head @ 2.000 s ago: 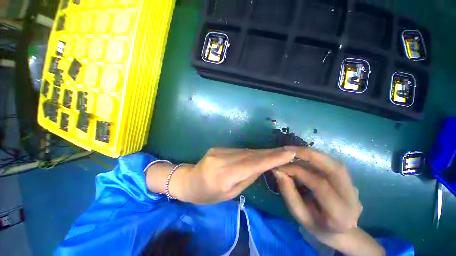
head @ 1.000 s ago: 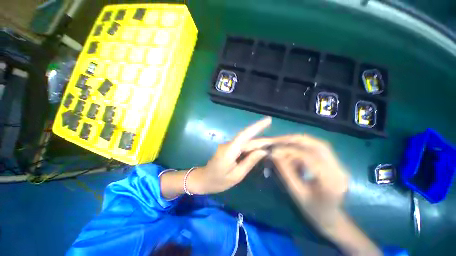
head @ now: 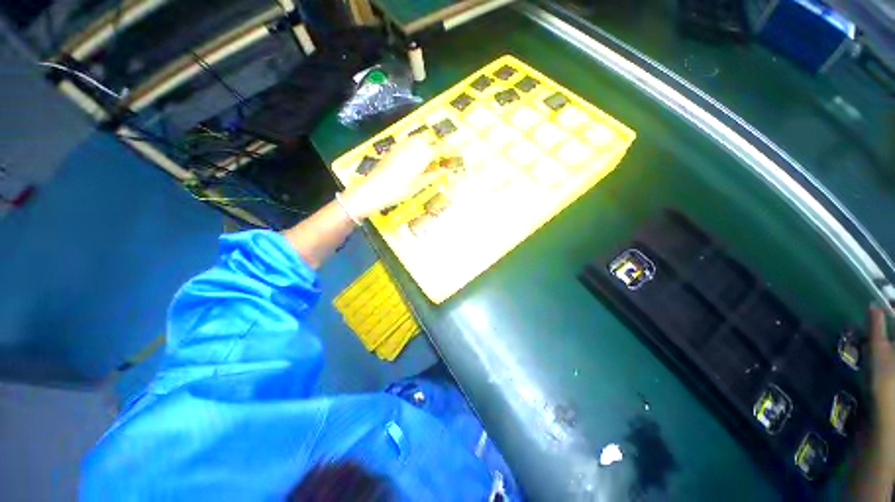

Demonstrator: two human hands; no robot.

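Observation:
My left hand point(head: 397, 176) reaches over the yellow plastic tray point(head: 510, 230), palm down. It is blurred and washed out by glare. A small black component point(head: 448, 164) shows at its fingertips; whether they grip it I cannot tell. More dark components point(head: 445, 127) lie in the tray's pockets. My right hand point(head: 876, 431) is at the far right, cut off by the picture's edge, beside the black foam tray point(head: 677, 294); its grip is hidden. Several housings sit in the foam tray, one at its left end point(head: 631, 268), the others near my right hand.
Tiny dark parts lie heaped on the green bench point(head: 520, 373), beside a white scrap point(head: 610, 454). A clear plastic bag point(head: 373, 98) lies behind the yellow tray. A yellow stack point(head: 378, 312) stands below the bench edge. A metal rail point(head: 687, 98) runs along the back.
The view has swung left. My hands have parted: the left has moved onto the yellow tray, the right to the foam tray's far side. One more housing shows in the foam tray near my right hand.

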